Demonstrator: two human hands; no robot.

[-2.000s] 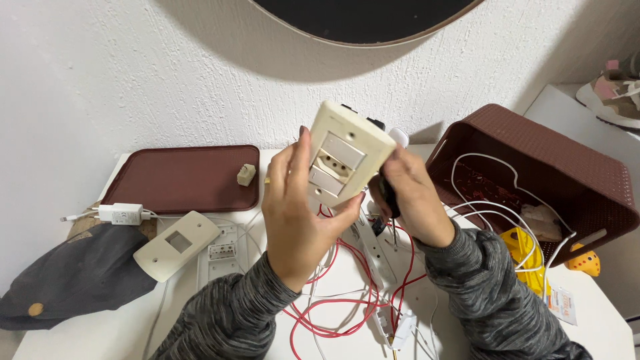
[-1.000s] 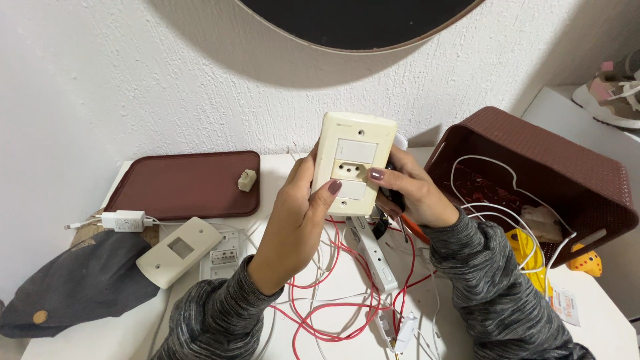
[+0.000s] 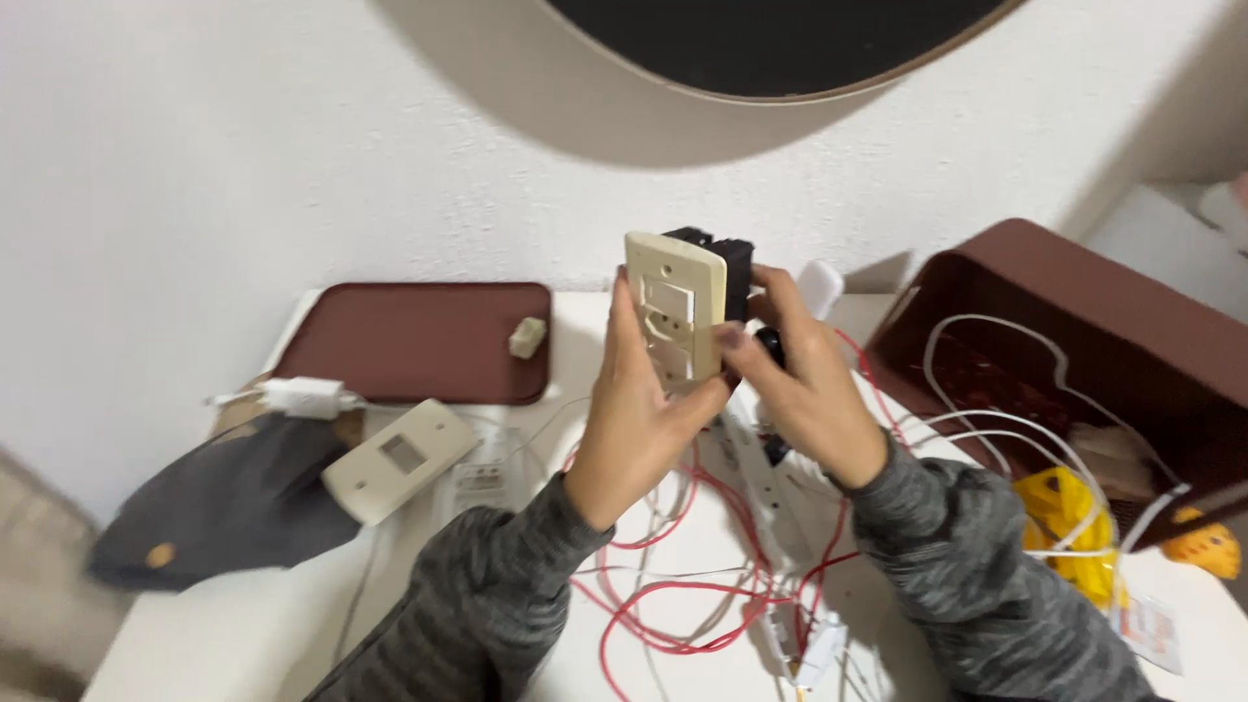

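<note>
A cream wall plate with two switches and a power socket [image 3: 673, 312] is held up above the table, turned partly sideways, with black module housings [image 3: 726, 268] showing behind it. My left hand [image 3: 639, 419] grips its left and lower edges. On its right side my right hand [image 3: 804, 375] holds the plate's edge and the black housings between thumb and fingers. Below the hands lie red wires [image 3: 673, 643] and a white power strip [image 3: 760, 487]. A second cream cover plate [image 3: 400, 460] rests tilted at the left, partly over a dark grey cap [image 3: 244, 507].
A brown tray [image 3: 419, 341] bears a small cream module [image 3: 527, 337]. A white charger [image 3: 307, 398] lies by the cap. At right a brown plastic basket [image 3: 1102, 283] lies tipped with white cables, near a yellow plastic bag [image 3: 1068, 526]. A round dark-faced object [image 3: 780, 44] hangs on the wall.
The switch plate, earlier facing me, has turned so that its side and the black housings behind show. My right thumb has moved from its front to its edge.
</note>
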